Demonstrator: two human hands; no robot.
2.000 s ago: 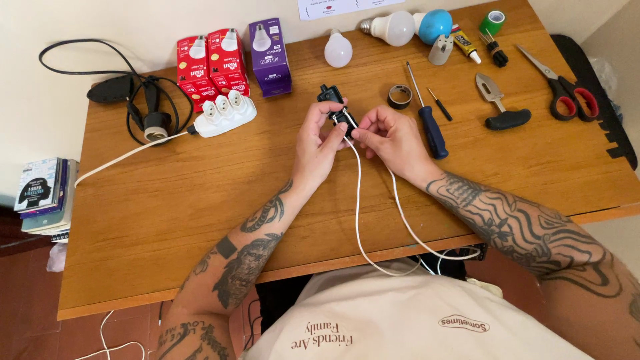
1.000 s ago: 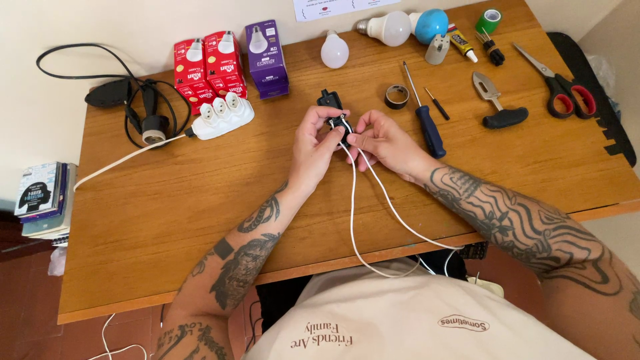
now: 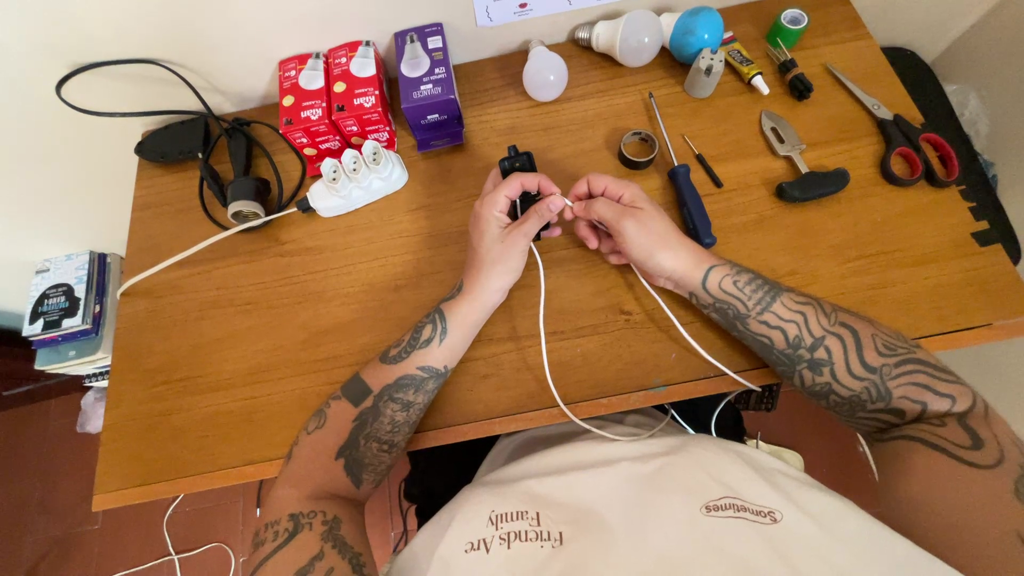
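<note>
My left hand holds a small black electrical fitting, whose top shows above the fingers; its exact kind is partly hidden. Between its thumb and forefinger is the tip of a white cable, which my right hand also pinches from the other side. One stretch of the white cable hangs from under my left hand, another runs from my right hand to the table's front edge. A blue-handled screwdriver lies right of my right hand, with a roll of dark tape above that hand.
At the back left are a white power strip, red bulb boxes, a purple bulb box and a black cord with a lamp socket. Light bulbs stand behind my hands. Scissors and a black-handled metal blade lie at right.
My right hand has drawn a little away from the black fitting, and the cable's tip now shows between my fingertips. My left hand still holds the fitting.
</note>
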